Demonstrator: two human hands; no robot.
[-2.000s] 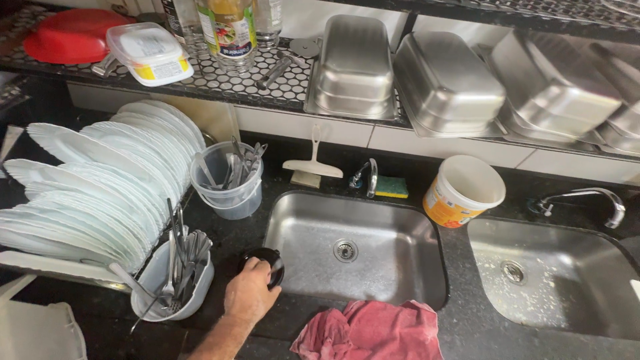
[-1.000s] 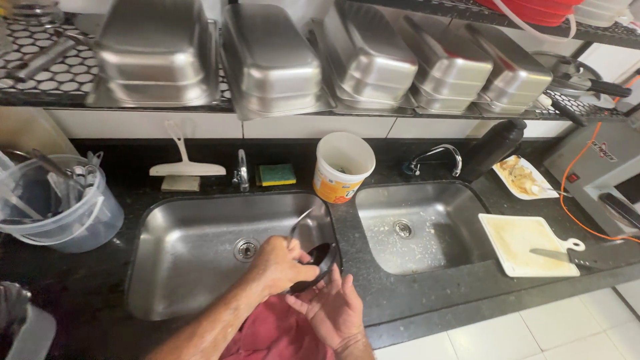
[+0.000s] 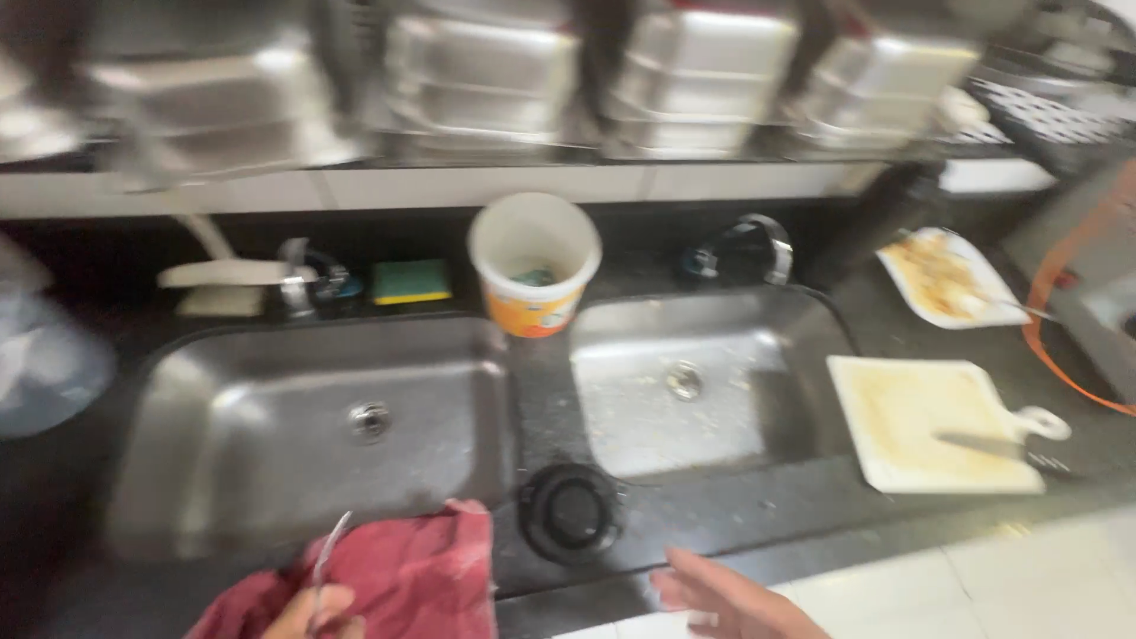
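Observation:
My left hand (image 3: 324, 614) is at the lower edge of the view, closed around a thin metal utensil (image 3: 330, 555) whose upper end points up; its kind is unclear. Beside and partly behind that hand, a red cloth (image 3: 417, 568) lies over the front rim of the left steel sink (image 3: 293, 444). On the black counter between the two sinks rests a round black object (image 3: 571, 513), blurred, perhaps a lid or small bowl. My right hand (image 3: 732, 599) is below and right of it, fingers extended, with nothing visible in it.
A white bucket (image 3: 535, 257) stands behind the counter strip, near a green and yellow sponge (image 3: 411, 282). At right are the second sink (image 3: 683, 426), a white cutting board (image 3: 932, 417) with a knife (image 3: 985, 444), and a plate of food scraps (image 3: 950, 275). Steel pans (image 3: 479, 80) line the shelf above.
The black object, held over the left sink's right side one second ago, now rests on the counter. My hands, close together then, are apart. The view has turned right since the first frame.

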